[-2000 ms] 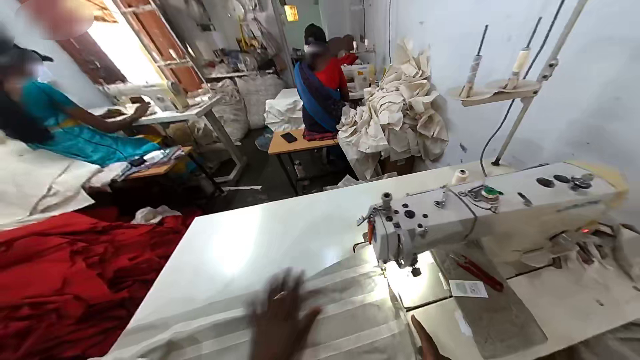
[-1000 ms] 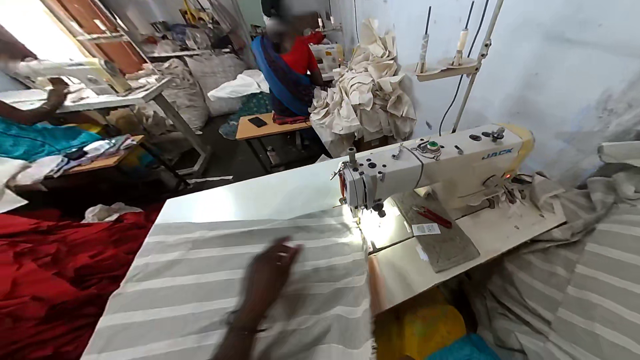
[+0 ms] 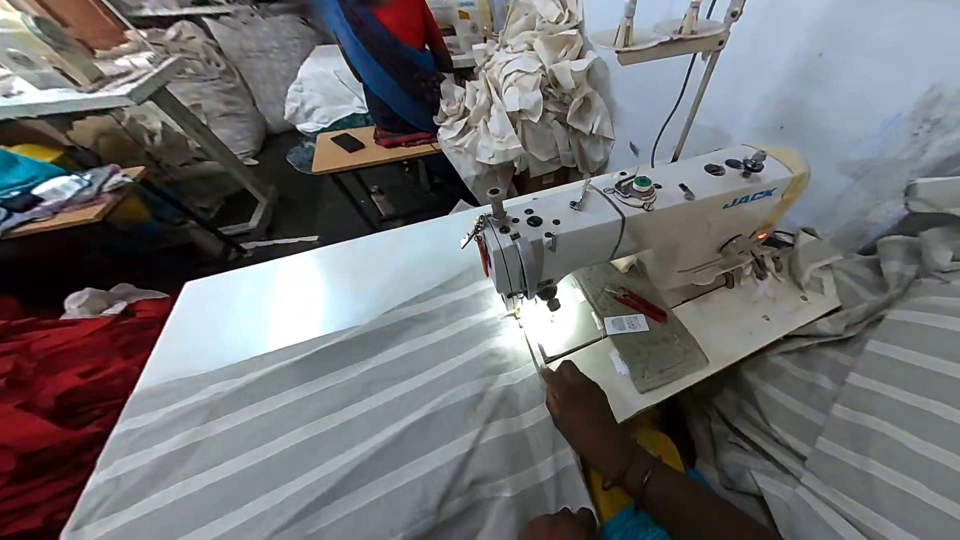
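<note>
Grey and white striped fabric (image 3: 360,405) lies over the left part of the sewing table, its right edge running under the needle of a white Jack sewing machine (image 3: 637,217). Just in front of the lit needle area, my right hand (image 3: 581,405) pinches that edge between thumb and fingers. At the bottom of the view, my left hand (image 3: 559,523) is partly cut off, its fingers closed on the same edge nearer my body. Red-handled thread snips (image 3: 639,304) and a small printed label (image 3: 626,324) rest on a grey pad (image 3: 660,352) right of the needle.
Red cloth (image 3: 67,397) is heaped at the left. More striped fabric (image 3: 885,390) hangs at the right. Behind the table are a wooden stool (image 3: 375,154) with a phone (image 3: 348,142), a pile of cream cloth (image 3: 525,105) and a person (image 3: 397,67). A thread stand (image 3: 667,45) rises behind the machine.
One second ago a hand was raised over the middle of the fabric; now both hands are at its right edge. The view has shifted closer to the machine.
</note>
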